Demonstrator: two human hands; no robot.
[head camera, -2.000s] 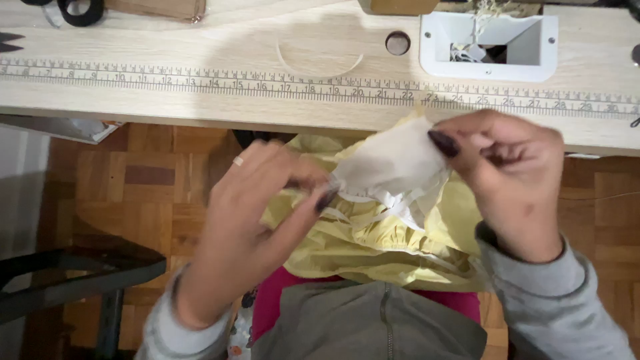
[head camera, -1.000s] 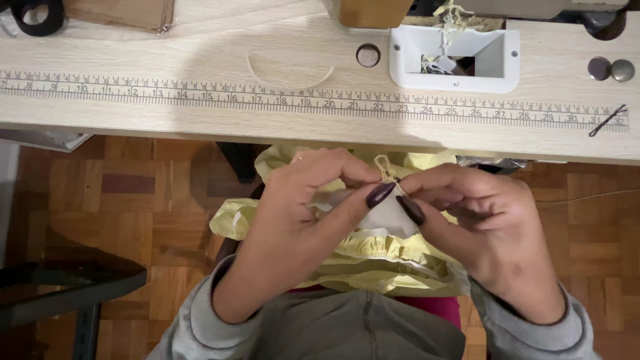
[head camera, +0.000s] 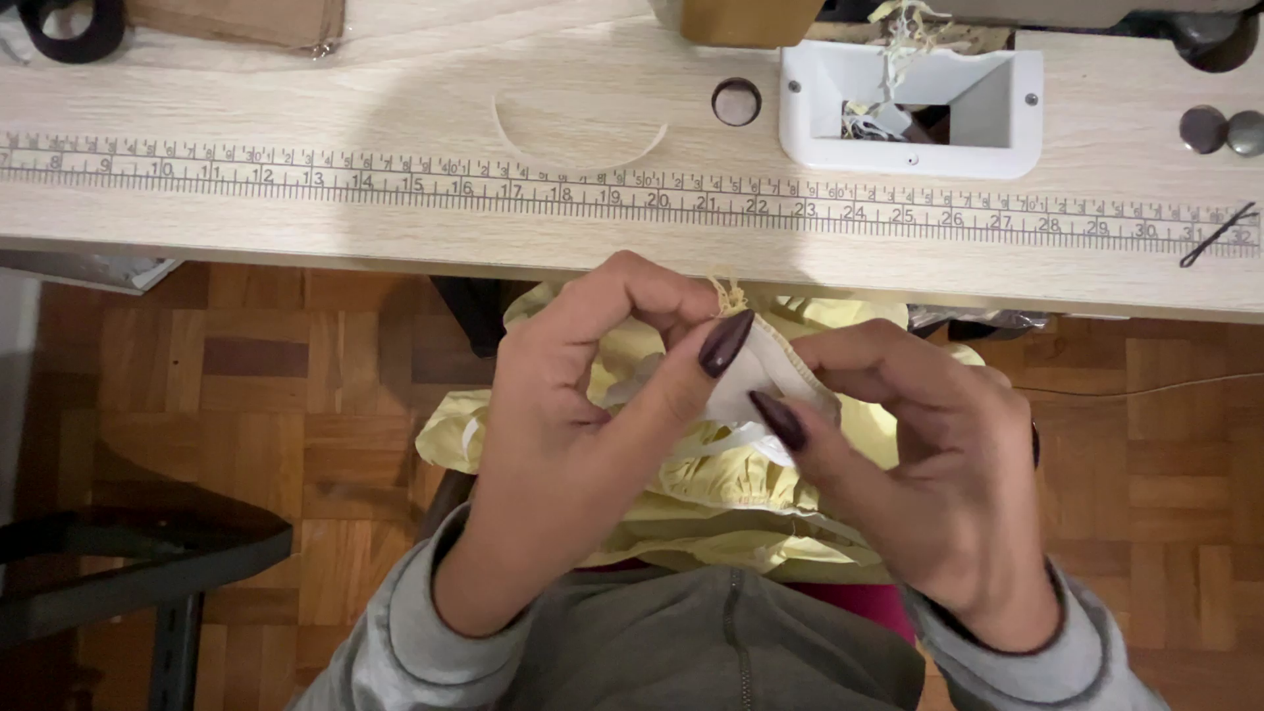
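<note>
My left hand (head camera: 592, 425) pinches the corner of a white fabric piece (head camera: 743, 380) between thumb and fingers, where a tuft of yellow thread ends (head camera: 729, 294) sticks up. On the other side, my right hand (head camera: 913, 464) pinches the same piece along its overlocked edge. Gathered yellow fabric (head camera: 731, 479) with white trim hangs below and behind both hands, over my lap. My hands hide part of the fabric.
Beyond my hands runs the table's front edge, with a printed ruler (head camera: 652, 197) along it. On the table are a white plastic housing (head camera: 913, 163) with thread scraps, a thin curved strip (head camera: 578, 163), a bobby pin (head camera: 1217, 235) and scissor handles (head camera: 69, 30). A dark metal frame (head camera: 148, 573) stands lower left.
Two seconds ago my hands were apart with the white piece spread between them; they are now close together. Since one second ago, my right hand has shifted right along the edge.
</note>
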